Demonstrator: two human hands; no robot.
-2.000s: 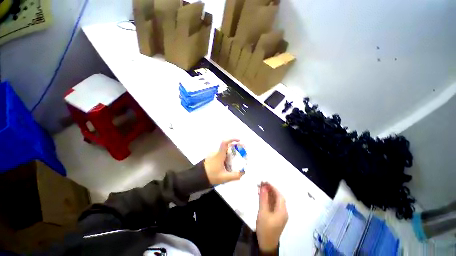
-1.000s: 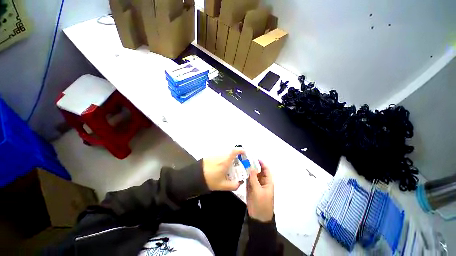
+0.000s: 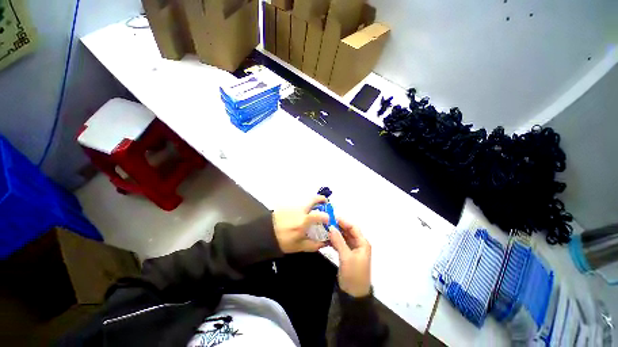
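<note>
My left hand (image 3: 298, 228) holds a small blue-and-white retail box (image 3: 329, 214) above the front edge of the bench. My right hand (image 3: 353, 252) touches the near end of the same box with its fingertips. A bit of black coiled cable (image 3: 325, 192) shows at the far end of the box, beyond my left fingers. The fingers hide much of the box, so I cannot tell how far the cable is inside it.
A stack of blue-and-white boxes (image 3: 251, 101) stands mid-bench. Brown cartons (image 3: 325, 51) stand along the back. A black cable pile (image 3: 474, 156) lies by the wall. Striped rows of box blanks (image 3: 471, 272) are at right. A red-and-white stool (image 3: 146, 159) is on the floor at left.
My right hand was apart from the box two seconds ago and is now at its near end. The dark cable end shows more clearly beyond the box. The view has shifted slightly.
</note>
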